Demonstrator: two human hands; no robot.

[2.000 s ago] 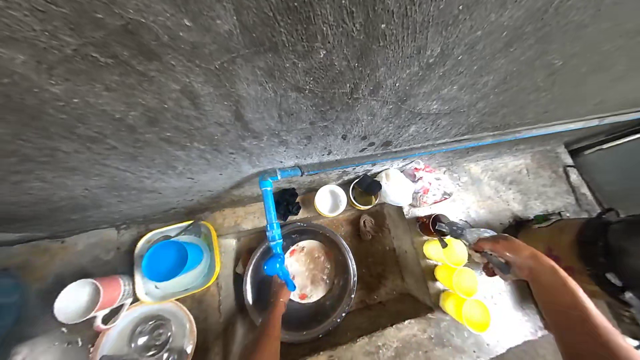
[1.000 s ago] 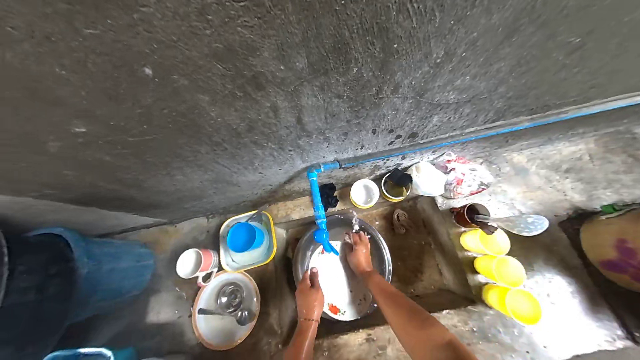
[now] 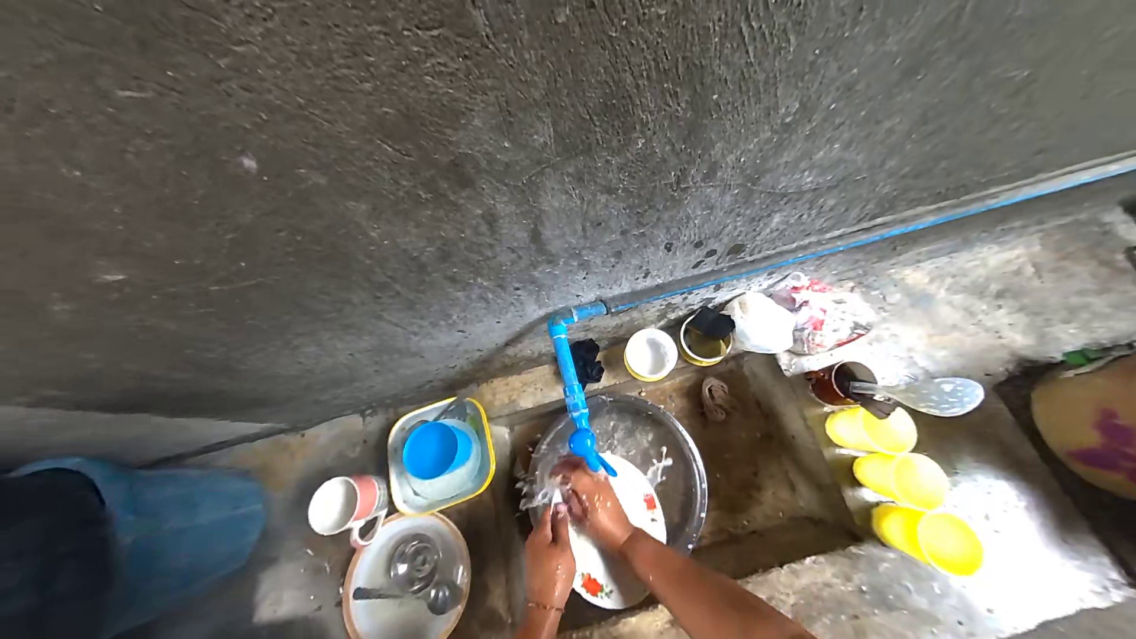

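A white oval plate with red flowers (image 3: 641, 497) is tilted over a grey basin (image 3: 688, 453) in the concrete sink, below a blue plastic tap (image 3: 583, 441). My left hand (image 3: 548, 559) grips the plate's left edge. My right hand (image 3: 593, 508) lies against the same edge and the plate's face, close under the tap, where water splashes. Its fingers are partly hidden, and whether it grips anything cannot be told.
Left of the sink stand a yellow-rimmed tray (image 3: 486, 444) with a blue bowl (image 3: 431, 450), a mug (image 3: 337, 506) and a plate with glassware (image 3: 461, 559). Yellow cups (image 3: 950, 541), a brown cup (image 3: 825, 383) and small tubs (image 3: 650, 354) are on the right and back ledges.
The right hand, at the spoon and cups two seconds ago, is now at the basin. The flowered plate, lower in the basin a second ago, is now raised and tilted near the tap.
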